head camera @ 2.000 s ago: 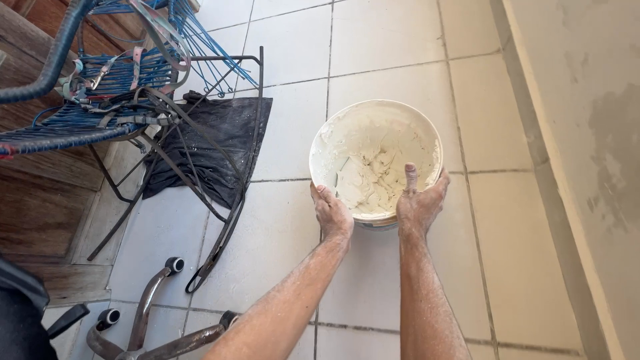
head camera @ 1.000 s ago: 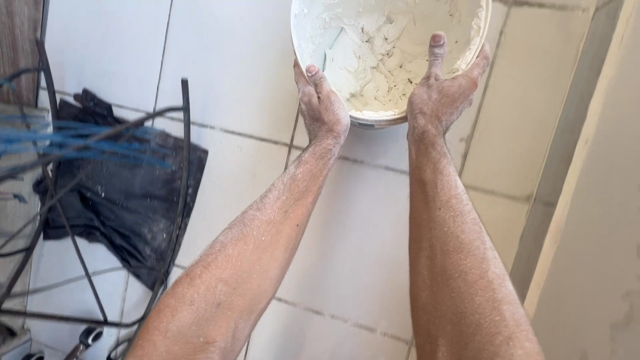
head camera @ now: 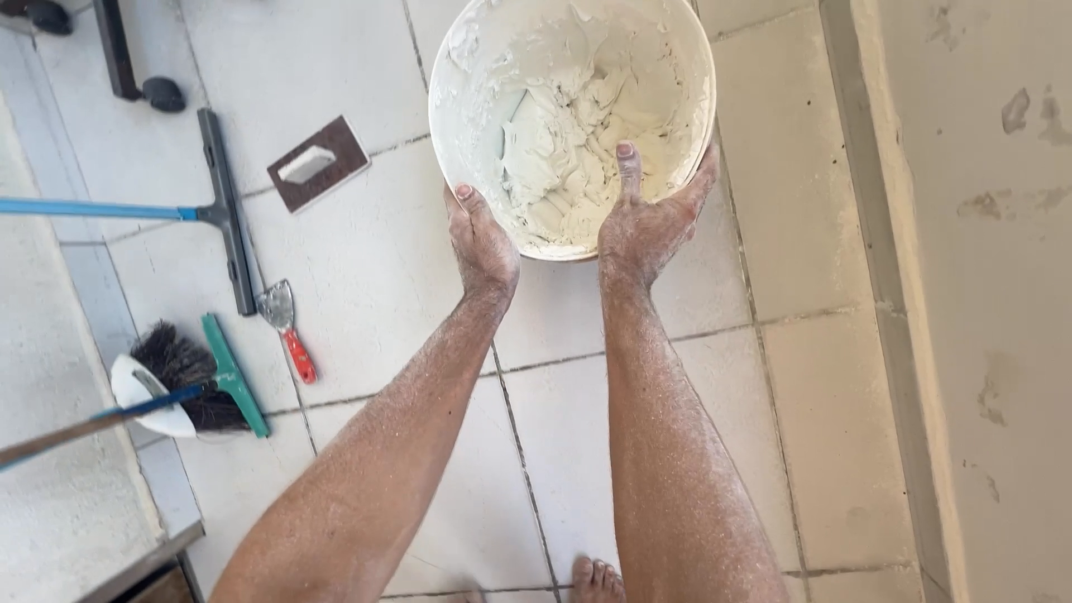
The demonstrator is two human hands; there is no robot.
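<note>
A round white plastic bucket (head camera: 444, 126) at the top middle holds thick off-white paste (head camera: 557, 159), with ridges and hollows in it. My left hand (head camera: 483, 243) grips the bucket's near left side, its thumb at the rim. On the near right side my right hand (head camera: 653, 222) has hold of the bucket, its thumb over the rim against the inside. Both hands and forearms are dusted with pale powder. The fingers under and behind the bucket wall are hidden.
On the tiled floor (head camera: 553, 435) to the left lie a float (head camera: 343, 159), a putty knife with red handle (head camera: 298, 353), a squeegee (head camera: 224, 213), a green-headed squeegee (head camera: 234, 377) and a dark-bristled brush (head camera: 180, 360). A stained wall (head camera: 988, 293) runs along the right. Bare toes (head camera: 598, 578) show below.
The view has shifted strongly; the corded chair frame and black cloth have left it, and the floor tools have come in. Both hands still hold the bucket.
</note>
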